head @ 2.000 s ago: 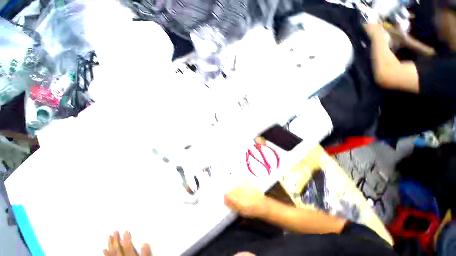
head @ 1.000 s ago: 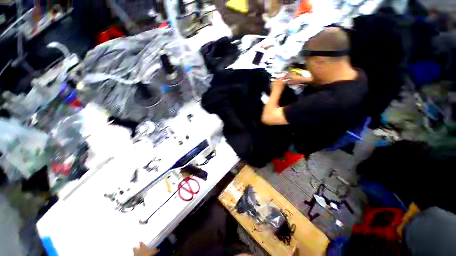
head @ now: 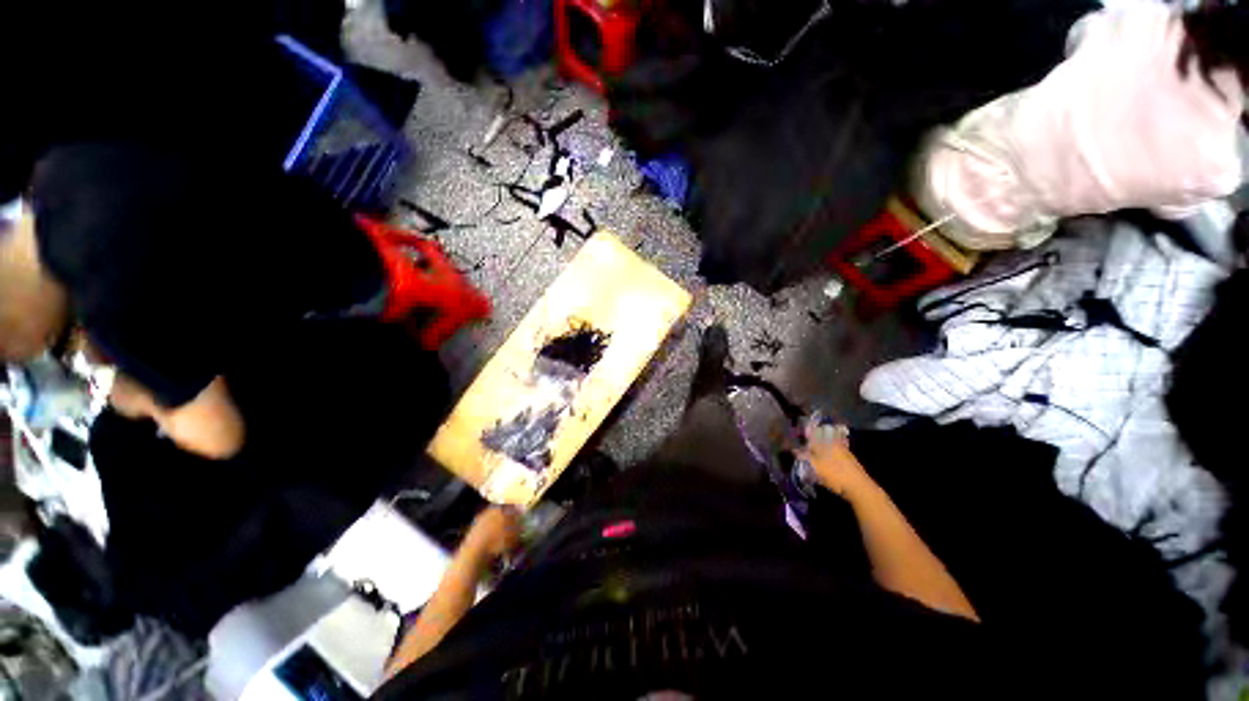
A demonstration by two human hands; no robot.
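Note:
My left hand [head: 496, 527] is at the near end of a light wooden drawer or tray [head: 651, 281]. Its fingers are blurred, and I cannot tell whether it grips the rim. Black pieces [head: 573, 351] and a shiny clear bag of dark parts [head: 523, 436] lie in the tray. My right hand [head: 826, 456] is out to the right, closed on a small bunch of dark strips [head: 792, 479]; a thin purplish strip hangs beside it. Its exact hold is blurred.
A person in black [head: 178, 274] sits at left. Red stools [head: 432, 288] and a blue crate [head: 343, 130] stand on the littered floor [head: 473, 130]. White machine table [head: 390, 555] is at lower left. Striped light cloth [head: 1014, 370] and dark cloth [head: 1082, 534] lie right.
The view has swung right and down, from the table to the floor and wooden tray. My right hand now shows at right with dark strips; my left hand has come to the tray's near end.

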